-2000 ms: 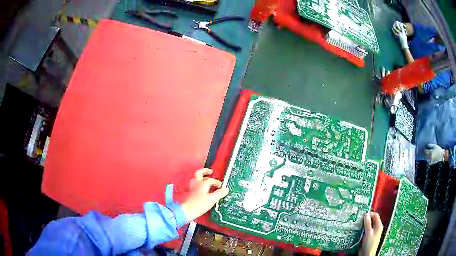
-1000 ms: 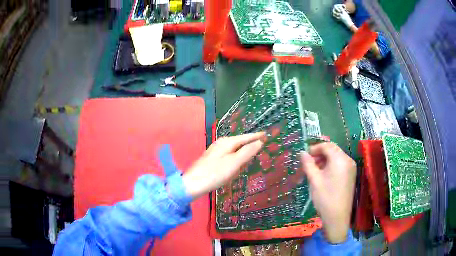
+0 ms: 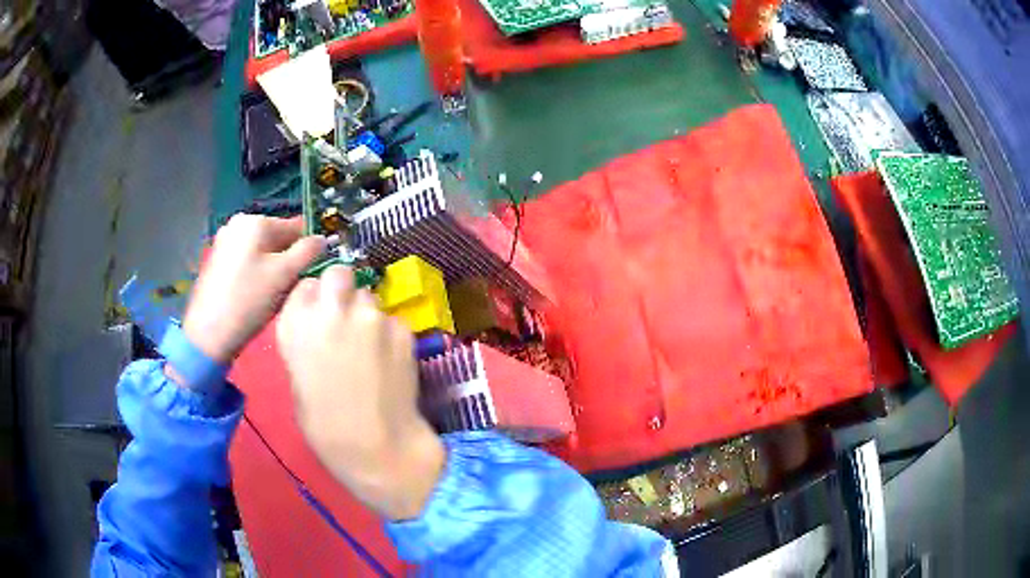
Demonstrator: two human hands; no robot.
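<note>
The power circuit board (image 3: pixel 308 186) stands tilted on edge over the left red foam pad (image 3: pixel 265 452), its component side facing right. Finned heatsinks (image 3: pixel 418 220), a yellow block (image 3: pixel 416 296) and a thin black cable with small white ends show on it. My left hand (image 3: pixel 243 282) grips the board's edge at the left. My right hand (image 3: pixel 352 390) is closed at the same edge, nearer me; its fingertips are partly hidden. The right red foam pad (image 3: pixel 700 282) lies bare beside the board.
A black tray (image 3: pixel 258 138) with white paper and a yellow ring lies behind the board. Other boards rest on red pads at the back (image 3: pixel 531 14) and right (image 3: pixel 949 248). Metal parts (image 3: pixel 864 124) lie at the upper right. Pliers are mostly hidden.
Both hands have moved left with the board, lifting it off the right pad and over the left one. Its component side now shows, and the view has shifted.
</note>
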